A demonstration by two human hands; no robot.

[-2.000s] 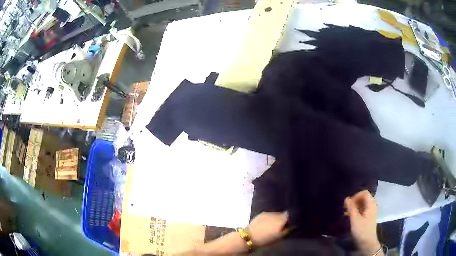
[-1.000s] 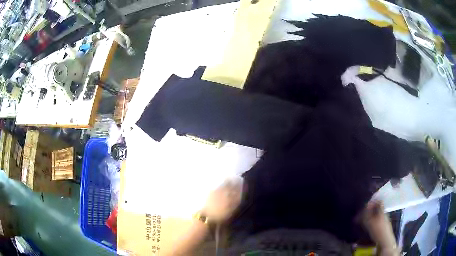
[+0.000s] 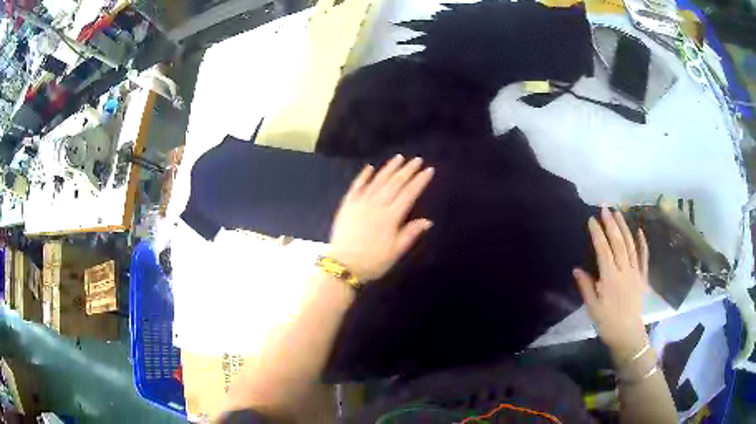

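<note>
A large black cloth piece [image 3: 464, 248] lies spread over the white table, down to its near edge. My left hand [image 3: 380, 217] lies flat on the cloth with its fingers apart, left of the middle. My right hand [image 3: 615, 269] rests at the cloth's right edge with its fingers spread. A long dark strip [image 3: 265, 184] reaches left from under my left hand. Black pieces with jagged edges [image 3: 506, 41] lie at the far side. The steam iron [image 3: 680, 248] is parked just right of my right hand.
A cream-yellow board [image 3: 302, 83] lies partly under the cloth. A small black rectangle [image 3: 632, 65] and a dark strap [image 3: 609, 106] lie upper right. A white hose [image 3: 743, 315] is at the right edge. A blue basket [image 3: 153, 331] stands below left, beside cardboard [image 3: 203, 381].
Both hands have moved from the near edge forward onto the cloth, fingers now spread. The near part of the cloth is spread wider. The view has shifted, so the table appears further left.
</note>
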